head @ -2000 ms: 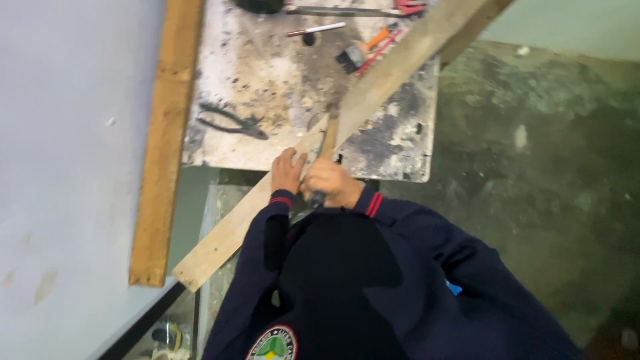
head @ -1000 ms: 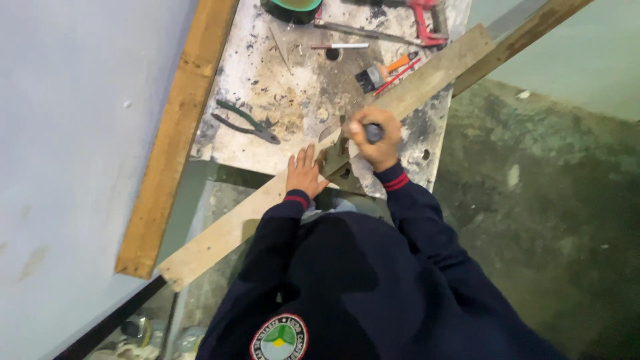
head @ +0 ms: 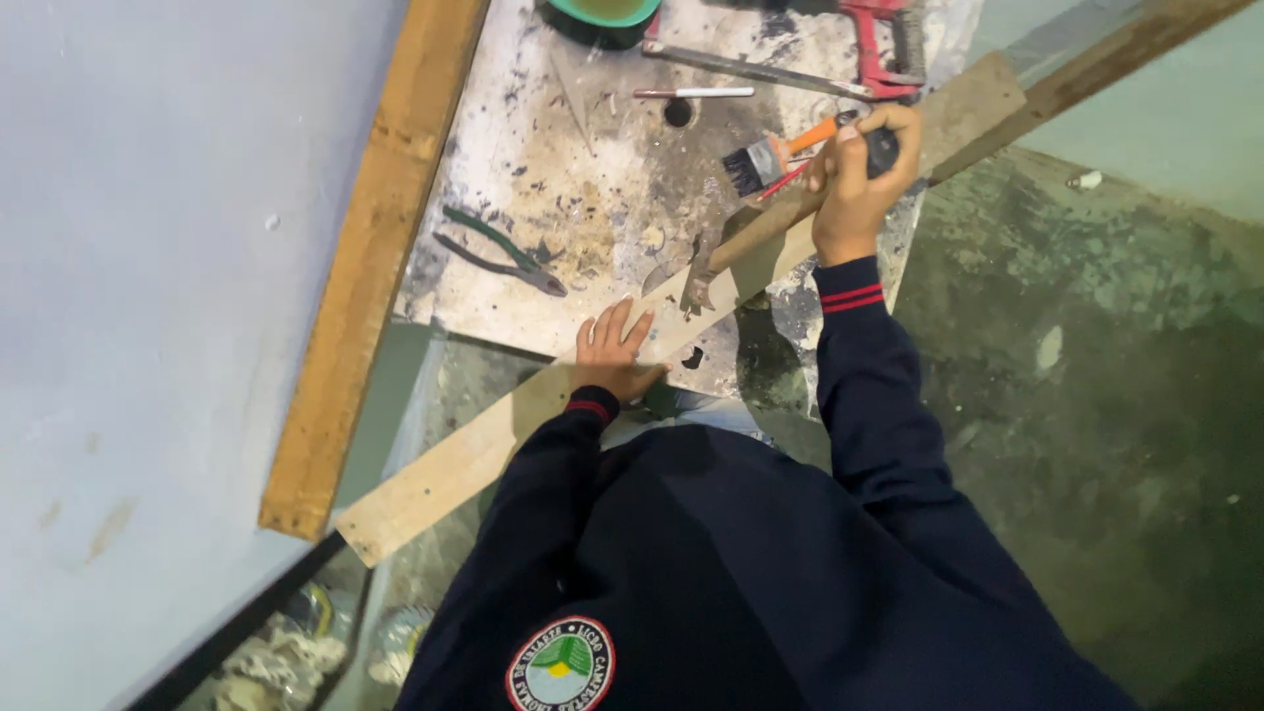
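Observation:
My left hand (head: 614,348) lies flat with fingers spread on a long, pale wooden board (head: 474,444), which runs diagonally across the worktable. Gripped in my right hand (head: 864,183) is the dark end of a hammer's wooden handle (head: 765,227). The hammer's metal head (head: 699,281) rests on or just over the board, a short way up and right of my left fingers. A few small dark marks, perhaps nails, show on the board near the head. Beside my right hand lies a paintbrush with an orange handle (head: 812,136).
Pliers (head: 499,252) lie on the stained worktable (head: 612,178). A white-and-brown pen or marker (head: 694,93), a red-framed hacksaw (head: 760,69) and a green bowl (head: 604,10) are farther back. A thick wooden beam (head: 365,267) stands along the left wall; another timber (head: 1086,79) extends at upper right.
My right hand has moved up and right, away from my left hand, with the hammer handle now pointing toward the upper right. My left hand stays on the board.

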